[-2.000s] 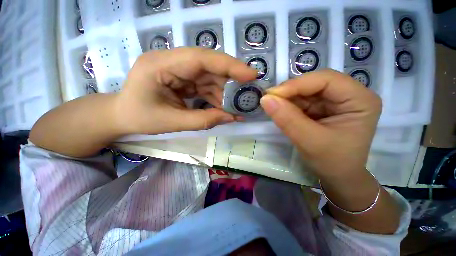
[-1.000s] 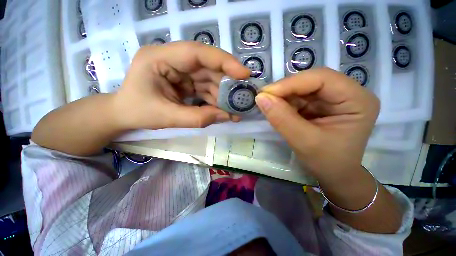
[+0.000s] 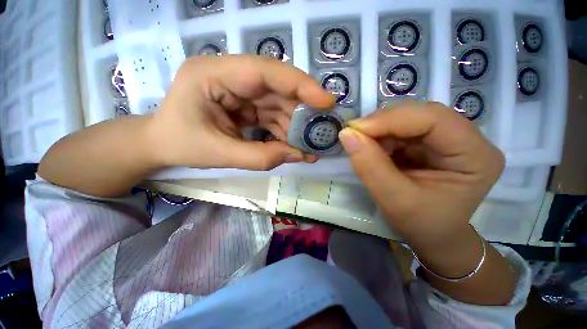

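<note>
A coin-sized speaker unit [image 3: 321, 133] with a black ring, a grey holed centre and a clear-grey rounded-square body faces up. My left hand [image 3: 225, 112] holds it by its edges between thumb and index finger. My right hand [image 3: 421, 160] pinches thumb and index fingertips together at the unit's right edge. Whether a tiny piece is between these fingertips is too small to tell. The white parts tray [image 3: 367, 42] lies beneath and beyond my hands, with similar units in its pockets.
A translucent sticker sheet [image 3: 138, 58] with small dark dots lies on the tray's left part. A spare white tray [image 3: 35, 83] stands at the far left. A pale board [image 3: 251, 193] runs along the bench's near edge. Brown cardboard [image 3: 574, 128] is at the right.
The unit and both hands stay close together in nearly the same pose. The whole view shifts slightly. The right fingertips remain at the unit's right edge.
</note>
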